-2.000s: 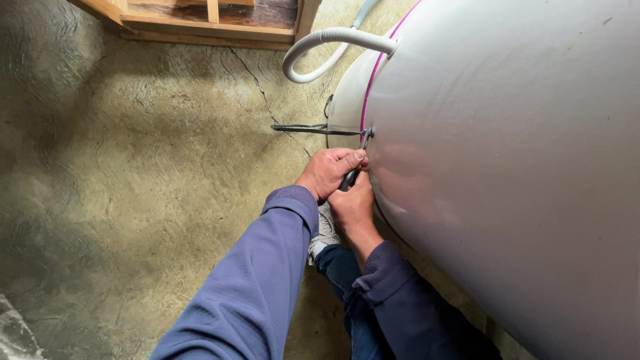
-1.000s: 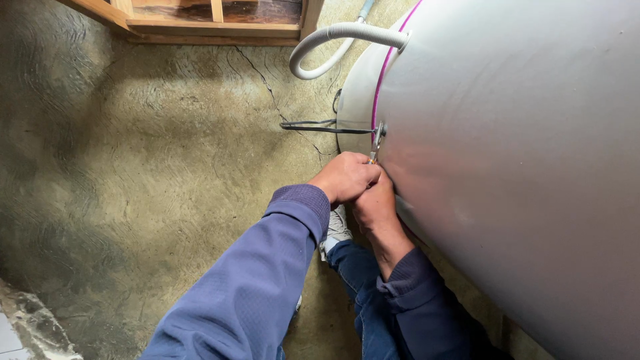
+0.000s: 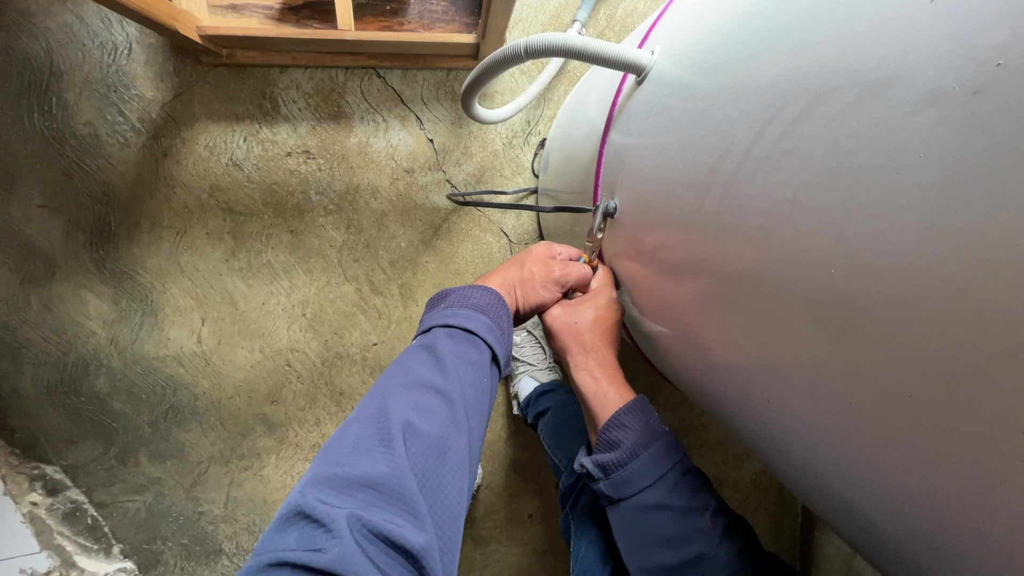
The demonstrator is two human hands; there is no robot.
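Both my hands are closed together at the left edge of a large grey metal appliance body [image 3: 800, 240]. My left hand [image 3: 540, 278] holds the upper part of the handles of a pair of pliers [image 3: 597, 230]. Just below it, my right hand [image 3: 588, 316] grips the lower part of them; most of the handles are hidden by my fingers. The metal jaws point up and lie at a bolt or fitting [image 3: 611, 208] near the magenta edge strip [image 3: 610, 128]. A black cable [image 3: 520, 206] runs in a loop leftward from beside the jaws.
A white corrugated hose [image 3: 552, 48] curves out of the appliance above my hands. A wooden frame [image 3: 344, 40] stands at the top left on a cracked concrete floor [image 3: 280, 240]. My shoe [image 3: 532, 356] is below my hands, and a broken tiled edge [image 3: 56, 512] lies at the lower left.
Two seconds ago my hands covered more of the pliers; their metal jaws now show clearly at the fitting. Both hands remain together. The view has shifted slightly.
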